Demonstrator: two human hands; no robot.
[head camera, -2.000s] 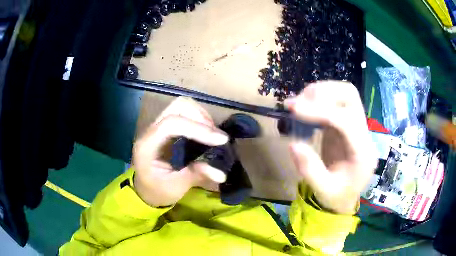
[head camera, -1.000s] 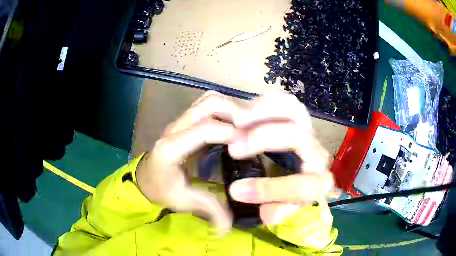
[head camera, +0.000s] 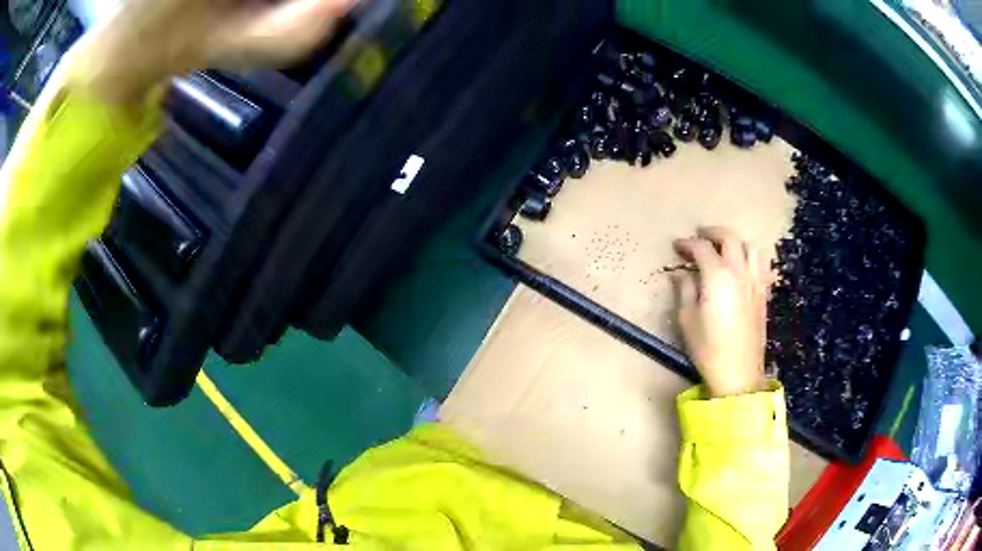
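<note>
My left hand (head camera: 269, 32) is at the top left over the stacked black blister trays (head camera: 312, 215), cut off by the picture's top edge; whether it holds anything is hidden. Glossy black handle tubes (head camera: 221, 108) lie in the top tray's slots. My right hand (head camera: 724, 307) is over the cardboard-lined parts tray (head camera: 603, 312), its fingertips at the thin tweezers (head camera: 674, 268). The hand hides most of the tweezers, and I cannot tell if it grips them. Tiny screws (head camera: 612, 250) lie scattered left of them.
Round black caps (head camera: 646, 113) line the parts tray's far left side. A heap of small black fittings (head camera: 840, 291) fills its right side. A cardboard mat (head camera: 560, 387) lies nearer me. The white-topped screw feeder (head camera: 878, 506) in red casing and a clear bag (head camera: 948, 414) are at lower right.
My hands have parted: the left went up to the blister trays, the right to the tweezers. The black assembly is no longer seen. The view has swung left, showing more trays.
</note>
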